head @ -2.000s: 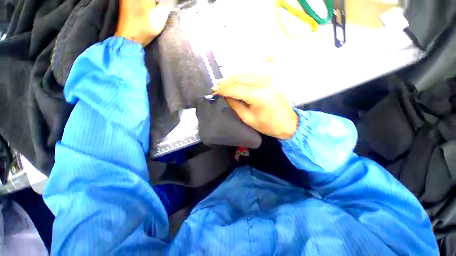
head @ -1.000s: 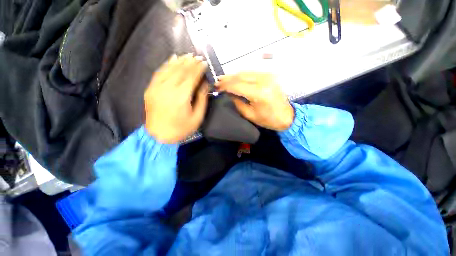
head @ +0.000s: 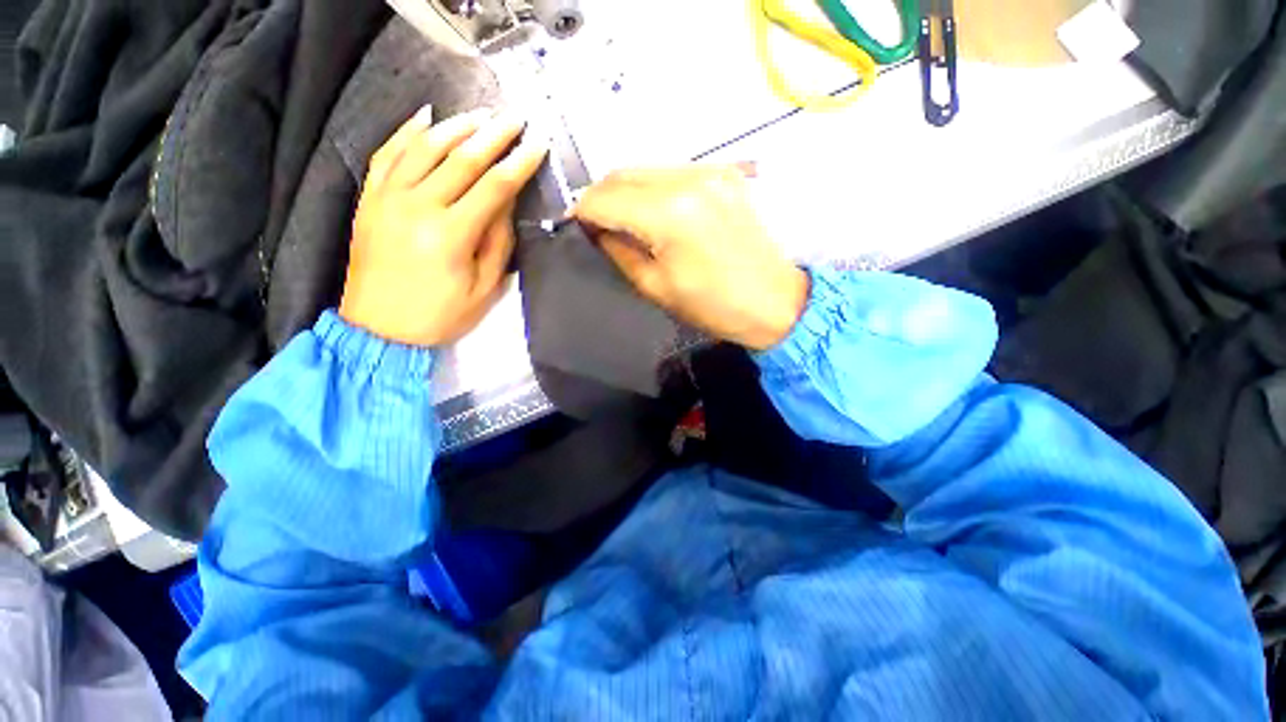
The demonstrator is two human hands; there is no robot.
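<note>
The dark garment (head: pixel 317 169) spreads over the left of the table. My left hand (head: pixel 437 233) lies flat on its edge, fingers pointing up toward the machine. My right hand (head: pixel 691 247) pinches the garment edge at the zip tape (head: pixel 560 158), near a small white spot. A plain dark flap (head: pixel 592 325) hangs from there over the table's front edge. The sewing machine's metal foot area (head: pixel 494 21) is at the top, just beyond my left fingertips; the needle cannot be made out.
Yellow-handled and green-handled scissors (head: pixel 815 59), black thread snips (head: pixel 939 71), a tan card (head: pixel 1008 31) and a small white piece (head: pixel 1099 31) lie at upper right. A ruler strip (head: pixel 1114 148) edges the table. Dark fabric (head: pixel 1128 353) is heaped right. A blue bin (head: pixel 473 571) is below.
My left hand first came down from the machine onto the garment edge, then shifted slightly up and left. My right hand, still pinching the edge, has moved slightly left and up with the flap.
</note>
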